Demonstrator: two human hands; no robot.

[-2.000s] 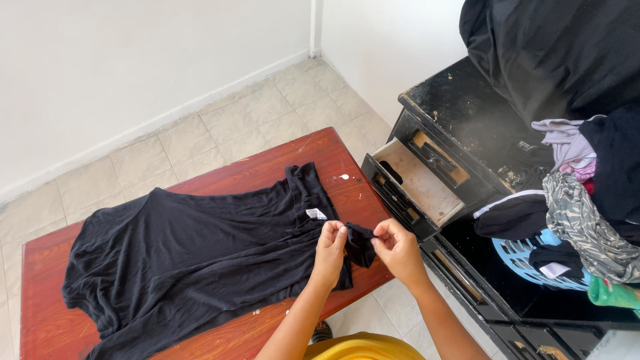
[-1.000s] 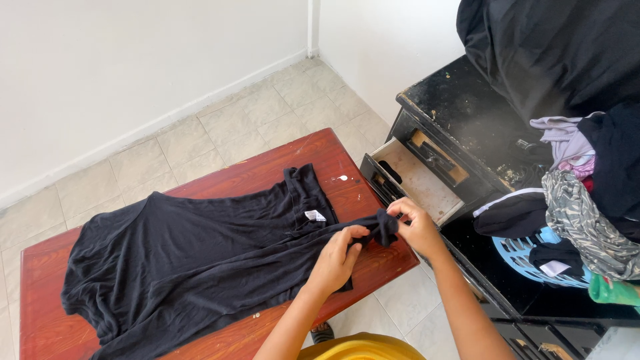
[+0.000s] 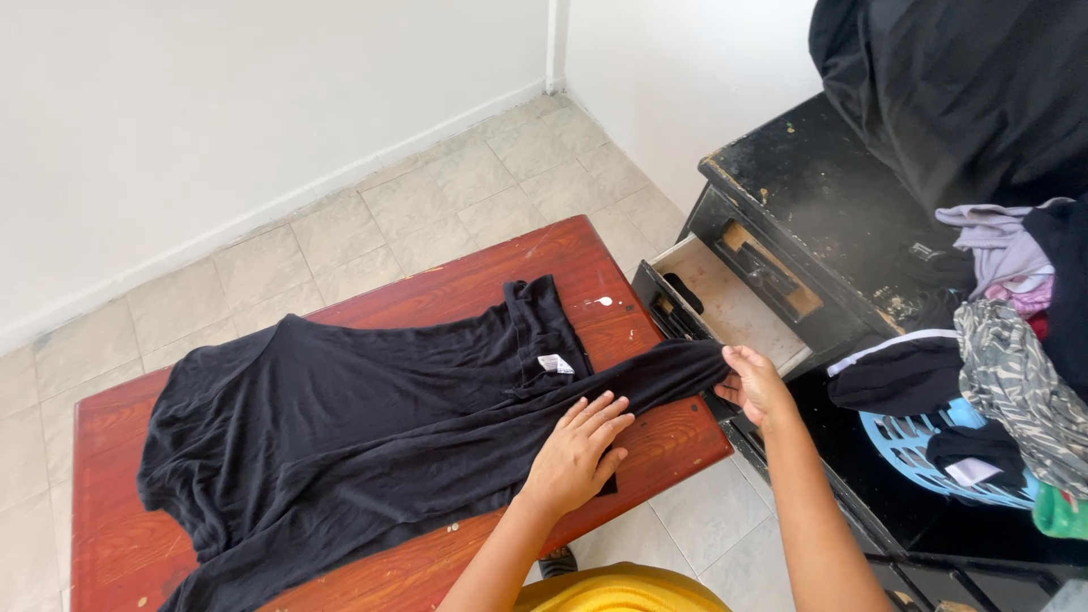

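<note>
A black long-sleeved garment (image 3: pixel 340 425) lies spread over a reddish-brown wooden table (image 3: pixel 663 455), with a small white label (image 3: pixel 557 364) near its hem. One sleeve stretches toward the table's right end. My left hand (image 3: pixel 578 450) rests flat on that sleeve, fingers spread. My right hand (image 3: pixel 752 382) pinches the sleeve's end between thumb and fingers, just past the table's edge.
A worn black dresser (image 3: pixel 816 161) stands at the right, its open drawer (image 3: pixel 739 306) beside the table's corner. A light blue plastic basket (image 3: pixel 909 463) holds piled clothes (image 3: pixel 1020 382). Black cloth (image 3: pixel 952 93) covers the dresser's back part. Walls rise beyond the tiled floor (image 3: pixel 408 204).
The sleeve end, bunched between both hands before, is drawn out straight to the right. My right hand has moved right with it; my left hand has gone from gripping the cloth to lying flat on it.
</note>
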